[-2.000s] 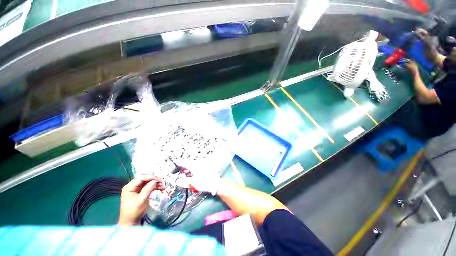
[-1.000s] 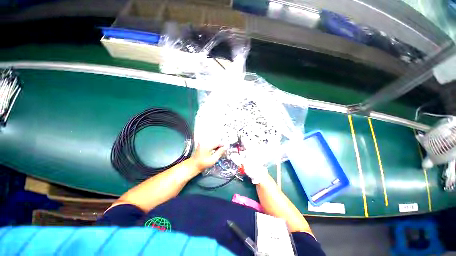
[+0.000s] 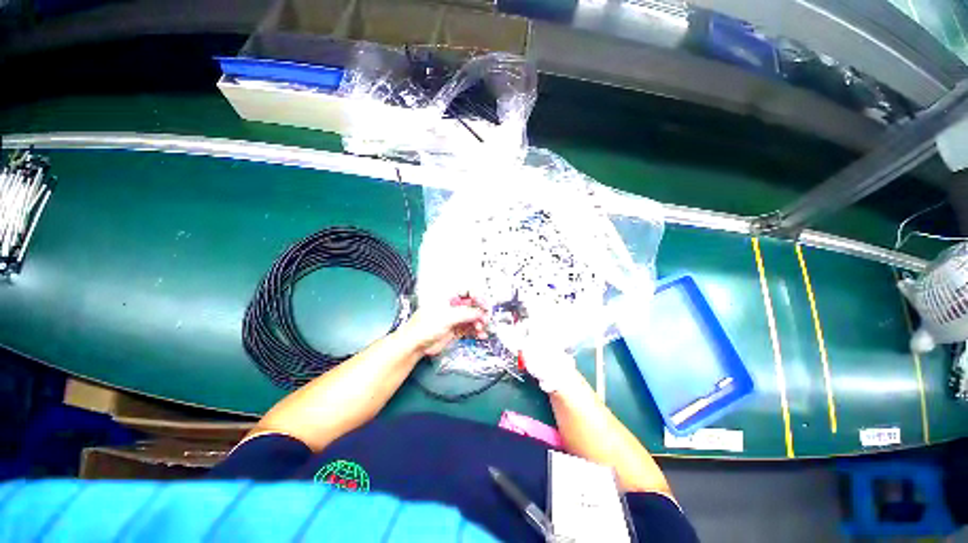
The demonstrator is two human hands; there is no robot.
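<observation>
A large clear plastic bag (image 3: 446,233) lies open on the bench in front of me, with many tiny dark and silver parts inside. My left hand (image 3: 444,323), bare, is at the bag's near left side with its fingertips pinched together; what they hold is too small to tell. My right hand (image 3: 543,358), in a white glove, is at the bag's near edge, closed on red-handled scissors (image 3: 521,362) that are mostly hidden. A black cable (image 3: 451,397) curves below my hands. A black cable coil (image 3: 278,308) lies left of the bag.
A blue tray (image 3: 723,337) with a slim pale tool (image 3: 703,398) lies on the right. A second clear bag (image 3: 387,122) and a divided bin (image 3: 287,104) are behind. A white cable bundle (image 3: 19,207) is far left, a white fan (image 3: 945,297) far right, an open carton (image 3: 138,462) below the edge.
The view has swung left from the fan side and settled over the bag. My left hand has shifted slightly at the bag, and my right hand remains on the scissors.
</observation>
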